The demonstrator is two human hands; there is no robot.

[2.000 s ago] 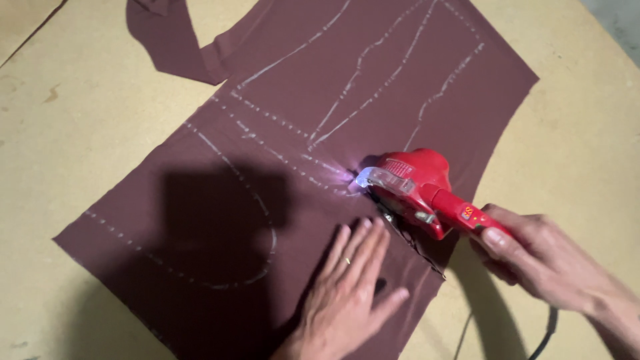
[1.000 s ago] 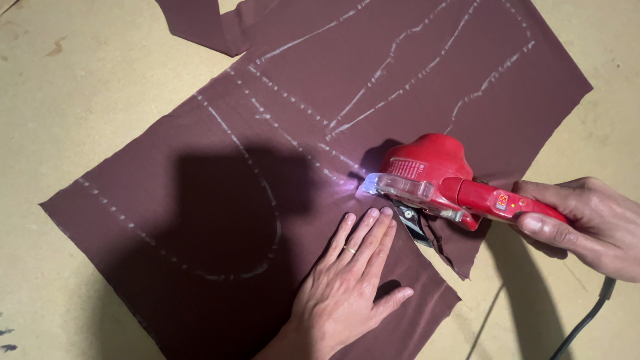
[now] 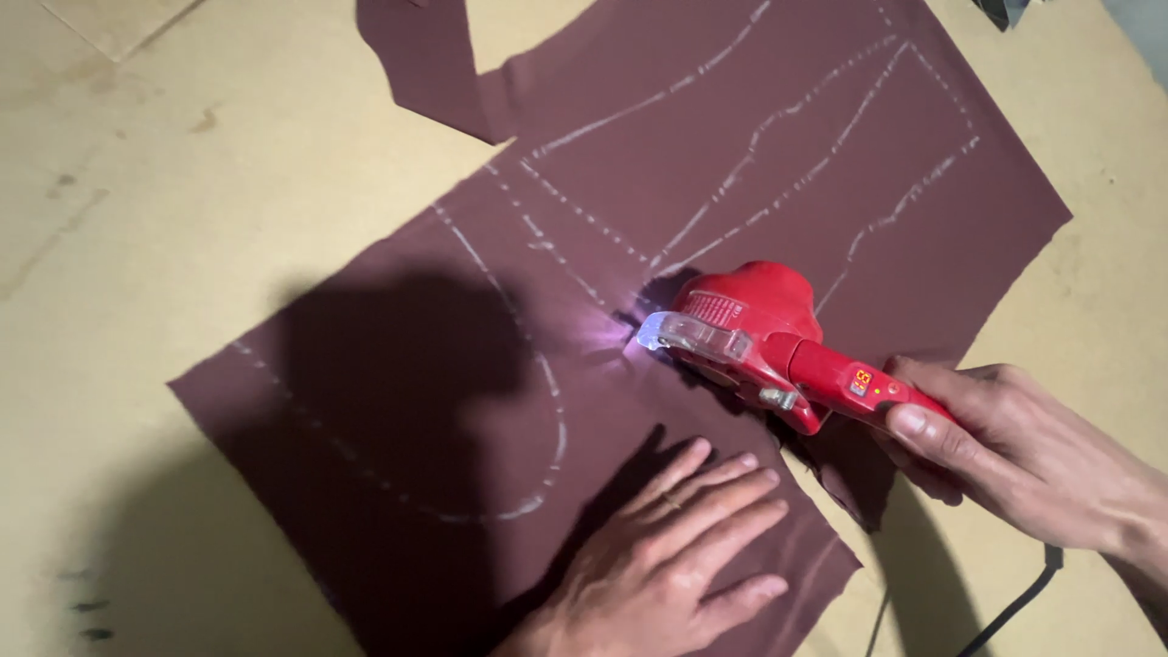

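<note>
Maroon fabric (image 3: pixel 584 392) with dashed white chalk outlines lies flat on the table. My right hand (image 3: pixel 1013 447) grips the handle of a red electric rotary fabric cutter (image 3: pixel 748 319), which has a clear guard, a glowing front light and a lit digit display. The cutter's head stands on the fabric near the meeting chalk lines, and behind it a cut parts the cloth as far as the lower right edge. Fingers spread, my left hand (image 3: pixel 666 557) rests palm down on the fabric below and left of the cutter. The blade itself is hidden.
The beige tabletop (image 3: pixel 119 228) surrounds the fabric. A black power cord (image 3: pixel 1013 602) runs down from beneath my right wrist. A strip of the same maroon cloth (image 3: pixel 429 64) reaches out at the top. A dark object (image 3: pixel 1002 11) is partly in view at the upper right.
The cutter has moved farther into the fabric, up and left along the chalk lines, and the cut behind it is longer. My left hand now lies farther from the cutter's head.
</note>
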